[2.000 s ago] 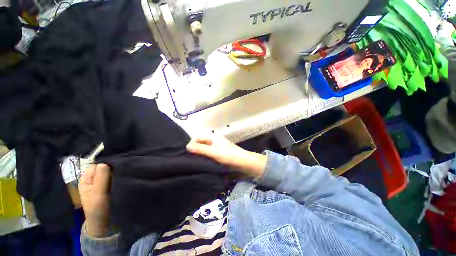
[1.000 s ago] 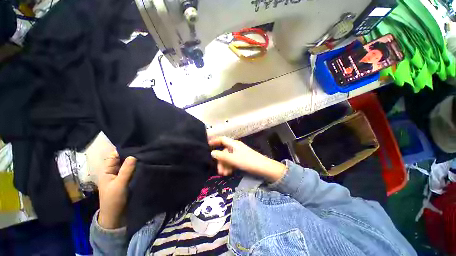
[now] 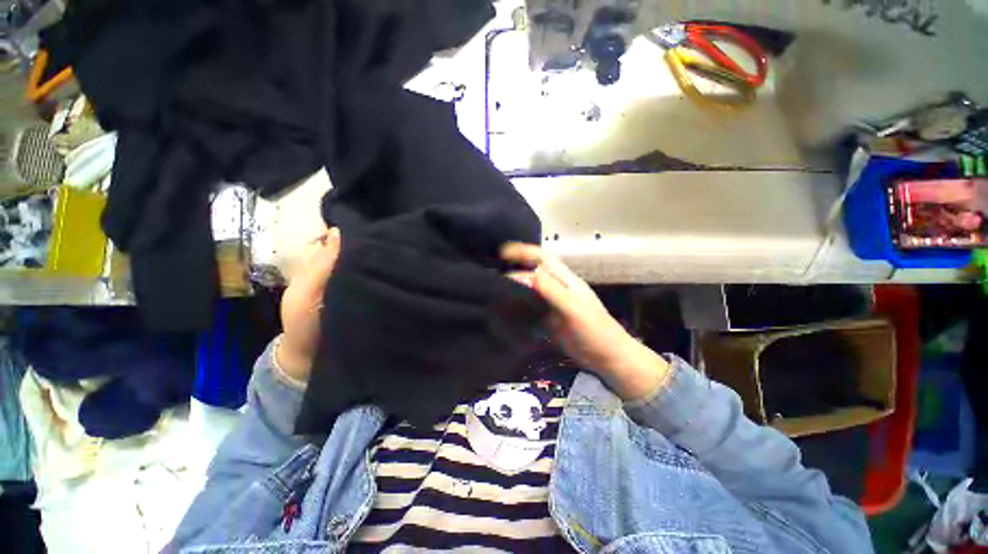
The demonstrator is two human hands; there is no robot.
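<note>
A black fabric garment piece lies over the table's front edge and hangs toward the lap, joined to a larger black heap at the upper left. My left hand holds its left side, with the fingers partly hidden by the cloth. My right hand grips its right edge between thumb and fingers. The needle area of the sewing machine is blurred at the top, beyond the cloth.
Scissors lie right of the needle. A blue tray with a lit phone is at the right. An open cardboard box is below the table. A yellow container stands at the left.
The view has swung so the table edge looks level and the machine sits higher. My hands still hold the black fabric, its held part now bunched more closely between them.
</note>
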